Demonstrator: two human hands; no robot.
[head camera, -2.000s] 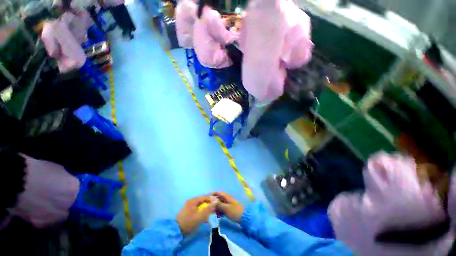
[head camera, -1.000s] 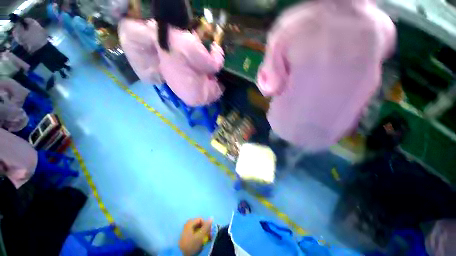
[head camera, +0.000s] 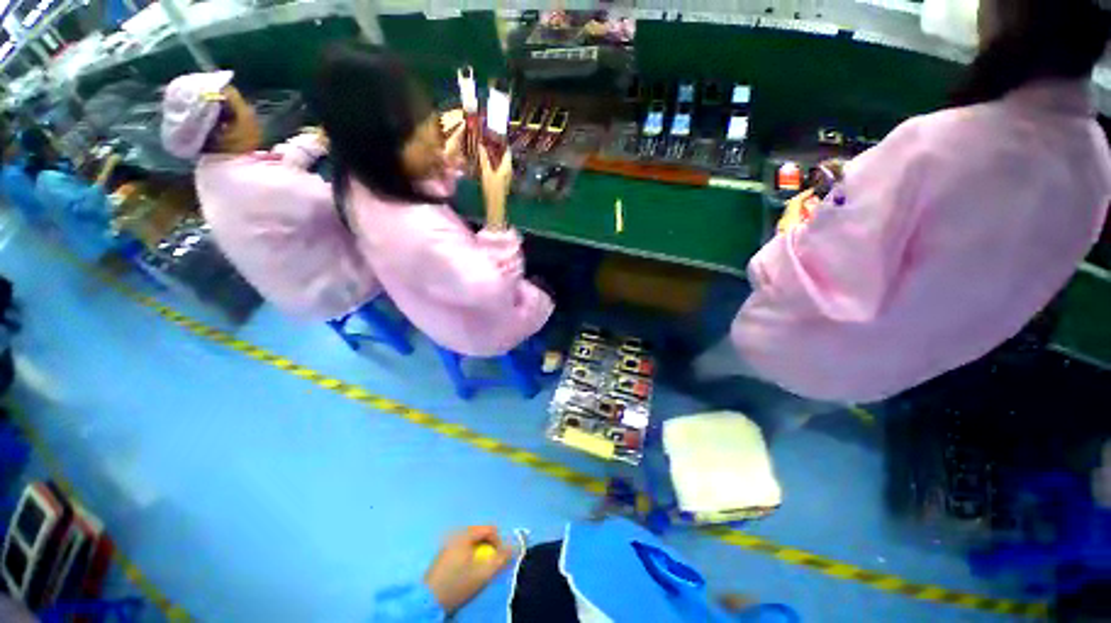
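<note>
My left hand (head camera: 461, 570), bare with a blue sleeve, is low in the middle of the view in front of my smock. Its fingers are closed on a small yellow round object (head camera: 485, 553), partly covered by the fingers. A small skin-coloured patch at the bottom edge, right of my smock, looks like part of my right hand (head camera: 736, 600). It is blurred and mostly hidden, so its fingers and anything in it cannot be made out.
A pale square-topped stool (head camera: 721, 465) and a tray of phone parts (head camera: 604, 392) stand ahead. Seated people in pink smocks and one large pink-smocked person at right line a green bench (head camera: 682, 219). Yellow-black tape (head camera: 402, 414) crosses the blue floor.
The view has turned right towards the bench and stool. My hands, together two seconds ago, are apart. My left hand still holds the yellow object.
</note>
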